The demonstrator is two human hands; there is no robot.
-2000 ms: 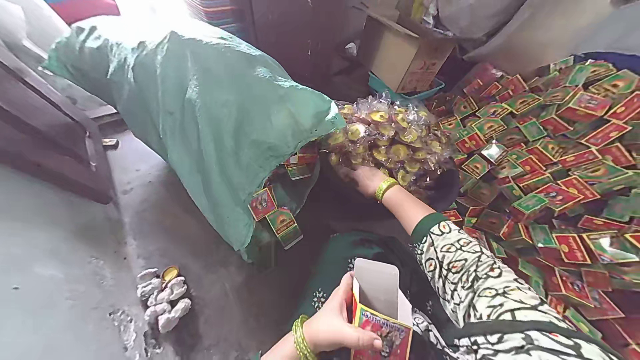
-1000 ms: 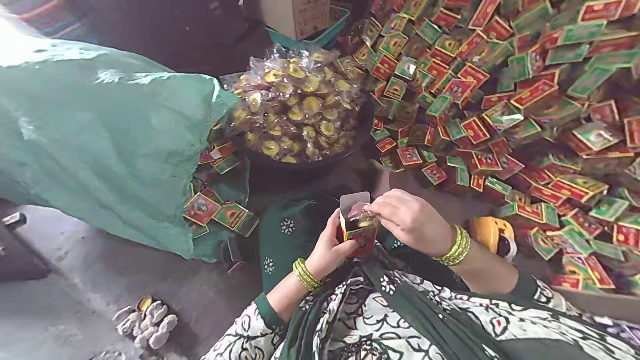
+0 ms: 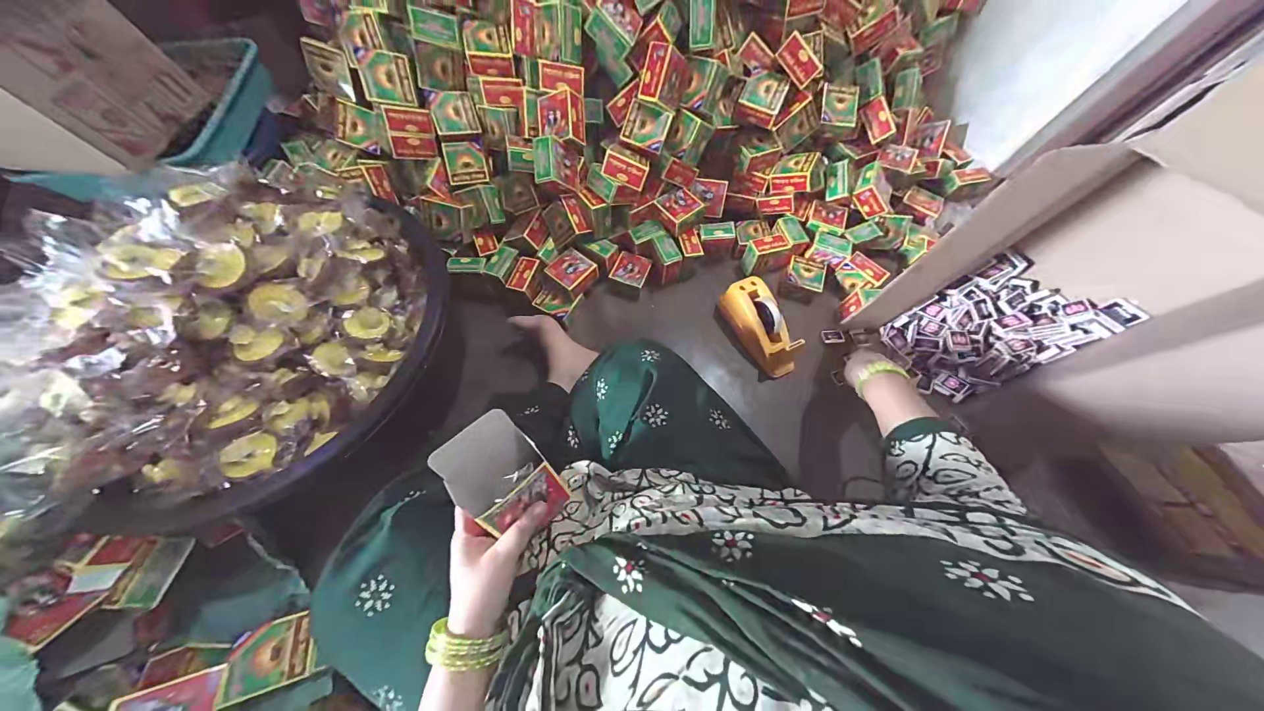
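My left hand [image 3: 494,558] holds a small red and yellow printed carton [image 3: 523,499] with its grey inner flap raised, above my lap. My right hand [image 3: 871,365] reaches down to the floor at the near edge of a heap of small matchbox-like packets [image 3: 987,321], which spill from an open cardboard box [image 3: 1136,217]. Its fingertips are too small and blurred to tell whether they hold one. A yellow tape dispenser [image 3: 758,326] stands on the floor left of that hand.
A dark round tub [image 3: 430,326] heaped with clear-wrapped yellow and brown items [image 3: 267,306] stands at the left. Many red and green cartons [image 3: 652,138] are piled ahead. Flat cartons [image 3: 267,657] lie lower left. A teal crate [image 3: 237,99] is upper left.
My right hand has left the tub, worked at the carton's opening, and now reaches far right to the small packets. My left hand keeps the carton. The view has swung right.
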